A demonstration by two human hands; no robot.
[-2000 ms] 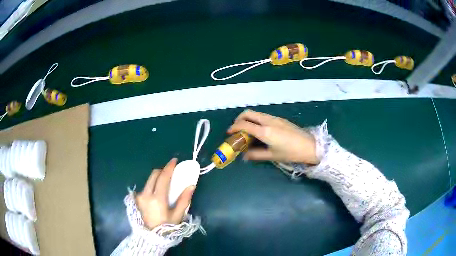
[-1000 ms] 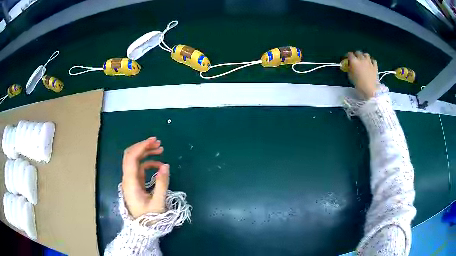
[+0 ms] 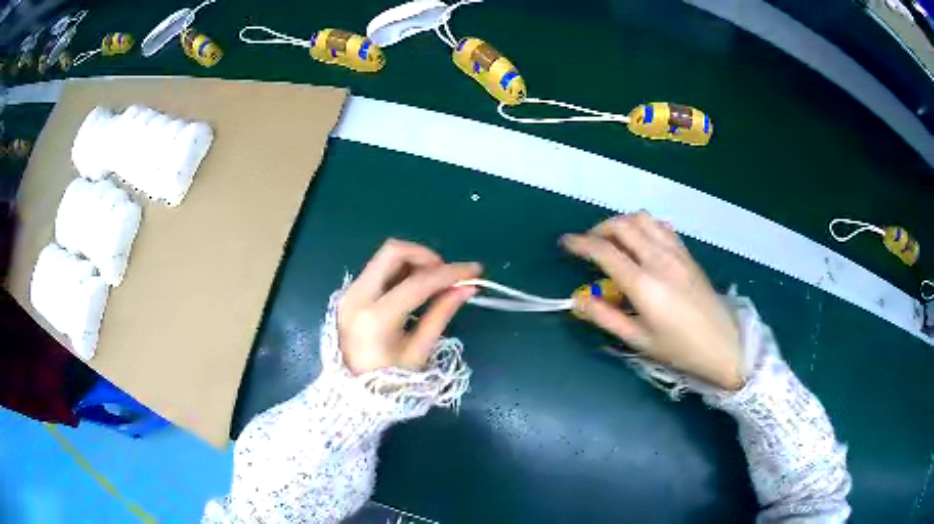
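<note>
My right hand (image 3: 666, 302) holds a yellow striped piece (image 3: 596, 298) over the green conveyor belt (image 3: 492, 420); the fingers cover most of the piece. Its white cord loop (image 3: 522, 299) runs left, drawn out nearly straight. My left hand (image 3: 401, 312) pinches the loop's far end between thumb and fingers. No oval tag shows on this cord. Both hands are bare below fringed white sleeves.
Cardboard sheet (image 3: 246, 194) at left bears stacks of white oval tags (image 3: 143, 148). Beyond the white belt strip (image 3: 533, 159) lie several yellow pieces (image 3: 671, 123); one beside the middle has a white oval tag (image 3: 408, 20). Dark red clothing (image 3: 36, 358) shows at lower left.
The tagged piece held at first now lies beyond the strip. My right hand took another piece from the far side and brought it back; my left hand closed on its cord. The view has turned left.
</note>
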